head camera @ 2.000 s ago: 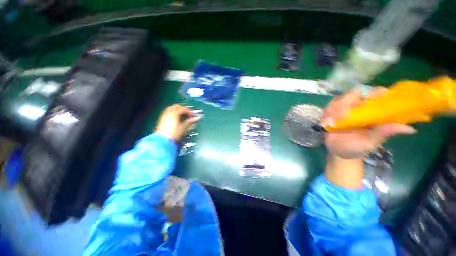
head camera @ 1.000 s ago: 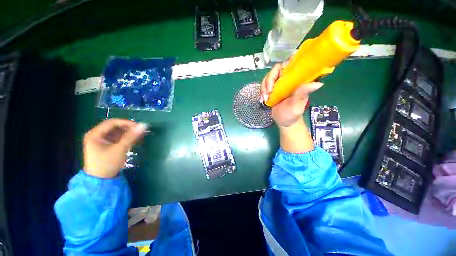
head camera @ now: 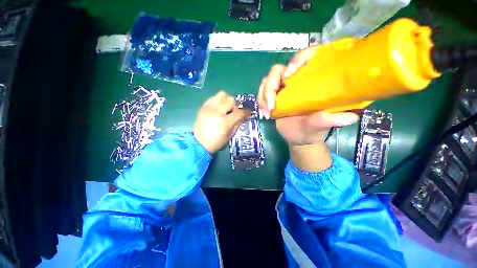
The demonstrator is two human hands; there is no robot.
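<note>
An open phone assembly (head camera: 247, 142) lies upright in front of me on the green bench. My left hand (head camera: 218, 121) is at its upper left, thumb and fingertips close together over its top part; whether they pinch a small part cannot be seen. My right hand (head camera: 303, 115) is closed around a yellow-orange electric screwdriver (head camera: 355, 70), its front end near the phone's top right. The bit is hidden by the fingers. A loose heap of thin silvery slivers (head camera: 137, 125) lies left of my left hand.
A clear bag of blue pieces (head camera: 170, 49) overlaps the white strip (head camera: 261, 42). A second phone (head camera: 374, 142) lies at right, beside a black phone tray (head camera: 436, 183) and a dark cord. Black stacked trays (head camera: 49, 131) stand at left. Two phones and a pale post are at the top.
My left hand has moved right, from beside the slivers to the phone's top. My right hand with the screwdriver has come closer to the phone. The round screw plate is no longer visible.
</note>
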